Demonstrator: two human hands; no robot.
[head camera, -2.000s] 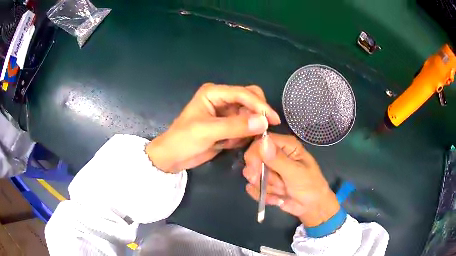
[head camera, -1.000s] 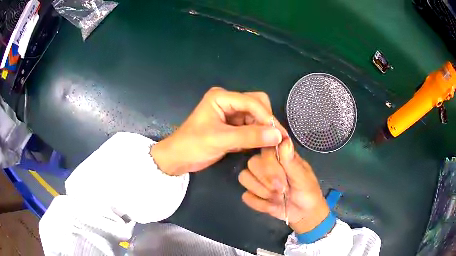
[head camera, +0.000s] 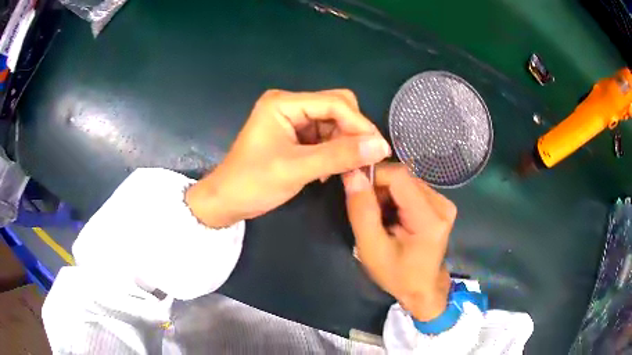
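My left hand (head camera: 284, 156) is in the middle of the view, thumb and index finger pinched together. My right hand (head camera: 402, 232) is just below and to its right, and the fingertips of both hands nearly meet. A thin pale sliver, seemingly the tweezers (head camera: 372, 173), shows between the fingertips; most of it is hidden by my right hand. I cannot tell whether my left fingertips hold a small part. The round dimpled metal screw plate (head camera: 441, 130) lies just right of my hands. A blue wrist strap (head camera: 450, 310) is on my right wrist.
An orange electric screwdriver (head camera: 585, 121) lies at the right. A small dark unit (head camera: 539, 70) is on the green belt at the upper right. A zip bag (head camera: 97, 10) is cut off at the upper left. A clear plastic sheet (head camera: 610, 277) lies at the right edge.
The view has shifted slightly. My right hand has turned and its fingers have moved up against my left fingertips. The long silver tool, earlier visible along my right palm, is now mostly hidden.
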